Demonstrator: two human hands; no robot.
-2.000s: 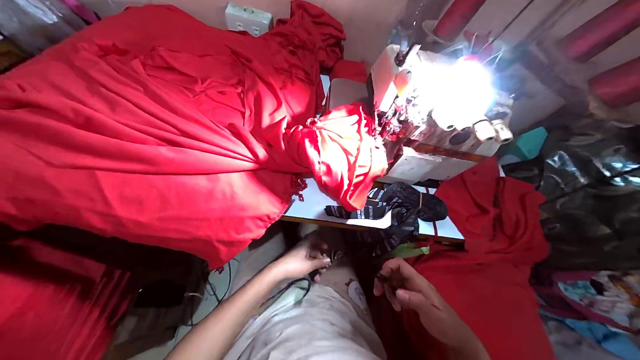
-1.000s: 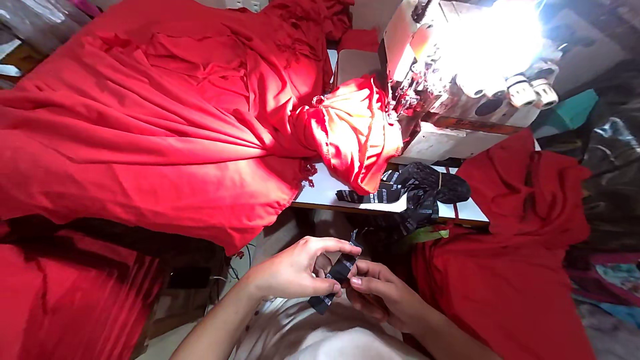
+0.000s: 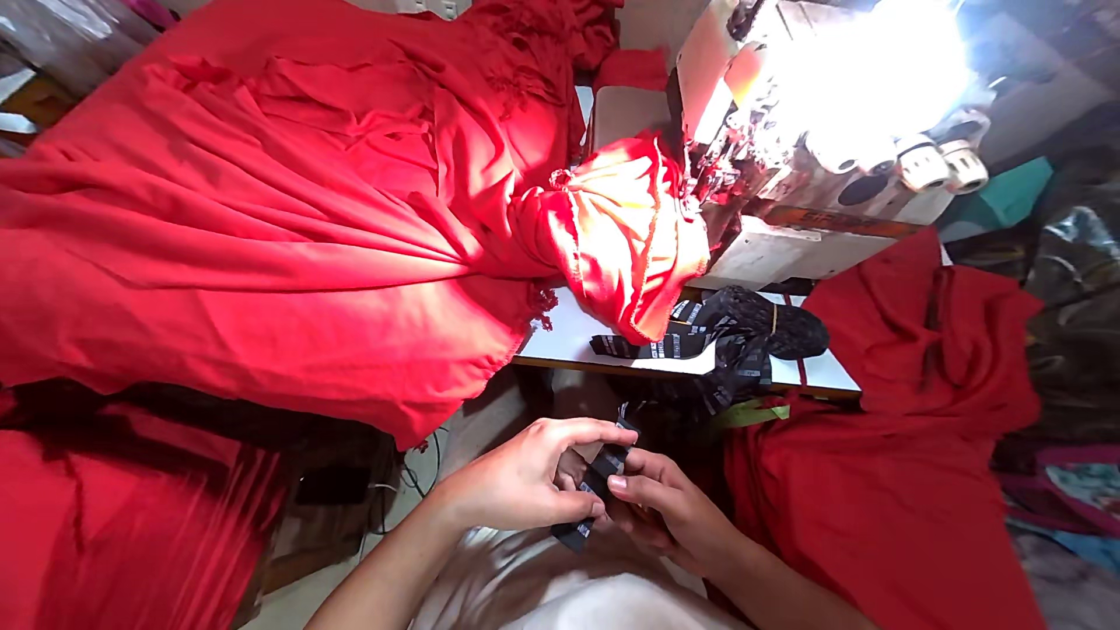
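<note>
Over my lap, a short black fabric label strip [image 3: 602, 473] with pale printing is pinched between both hands. My left hand [image 3: 525, 472] grips it near its two ends, thumb low and index finger high. The thumb and fingers of my right hand [image 3: 669, 506] press on its middle from the right. On the white table edge lies a bundle of black printed label tape [image 3: 744, 328], tied with a thin band. Bunched red fabric [image 3: 634, 236] rests beside the sewing machine [image 3: 787, 210], and its needle area is partly lost in glare.
A large red cloth [image 3: 306, 219] covers the table at the left. More red fabric [image 3: 884, 490] hangs at the right, next to a green strip [image 3: 752, 413]. Cables [image 3: 411, 477] run below the table at the left. A bright lamp [image 3: 910, 52] shines over the machine.
Two seconds ago my hands were apart over my lap; they have come together around the black strip. Between one second ago and now, the hold looks much the same.
</note>
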